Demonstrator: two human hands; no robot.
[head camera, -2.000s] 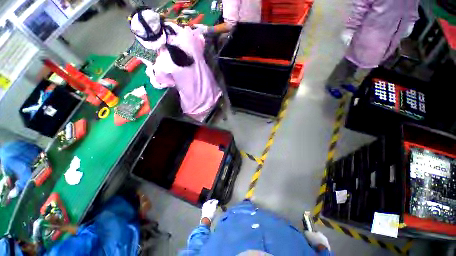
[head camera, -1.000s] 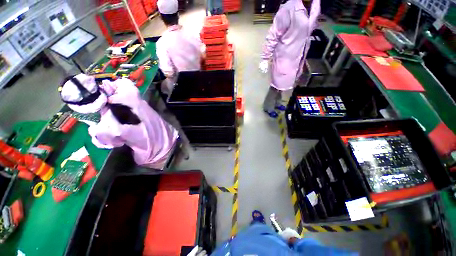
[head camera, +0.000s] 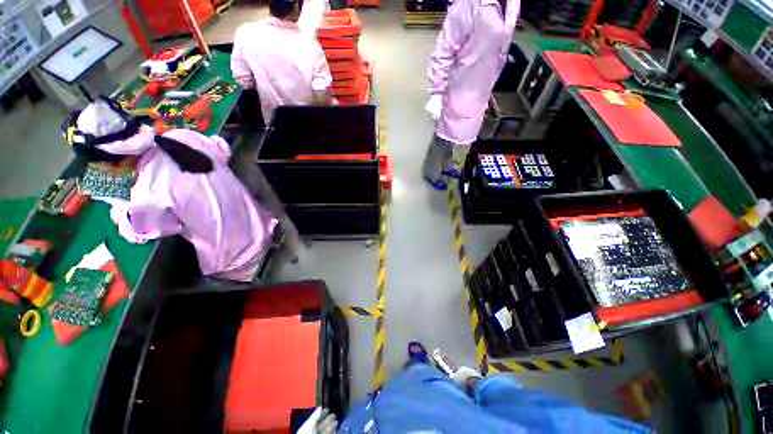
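My left hand (head camera: 319, 421), in a white glove, is at the picture's bottom edge and partly cut off. It is beside the lower right corner of a black tote (head camera: 337, 360) with a flat red sheet (head camera: 273, 364) inside; whether it grips anything cannot be told. My right hand (head camera: 465, 374), also white-gloved, is small in front of my blue smock and closed on a slim pale object (head camera: 443, 362) that sticks out up and left. What the object is cannot be told.
Stacked black totes stand ahead (head camera: 318, 191) and to the right, one holding a large board (head camera: 627, 258). Green benches (head camera: 80, 381) run along both sides. Persons in pink smocks sit at left and stand ahead. Yellow-black floor stripes (head camera: 380, 297) mark the aisle.
The view has turned left-to-right from the left bench toward the aisle and straightened. The right-hand totes and bench now show more fully. My left hand has dropped to the bottom edge.
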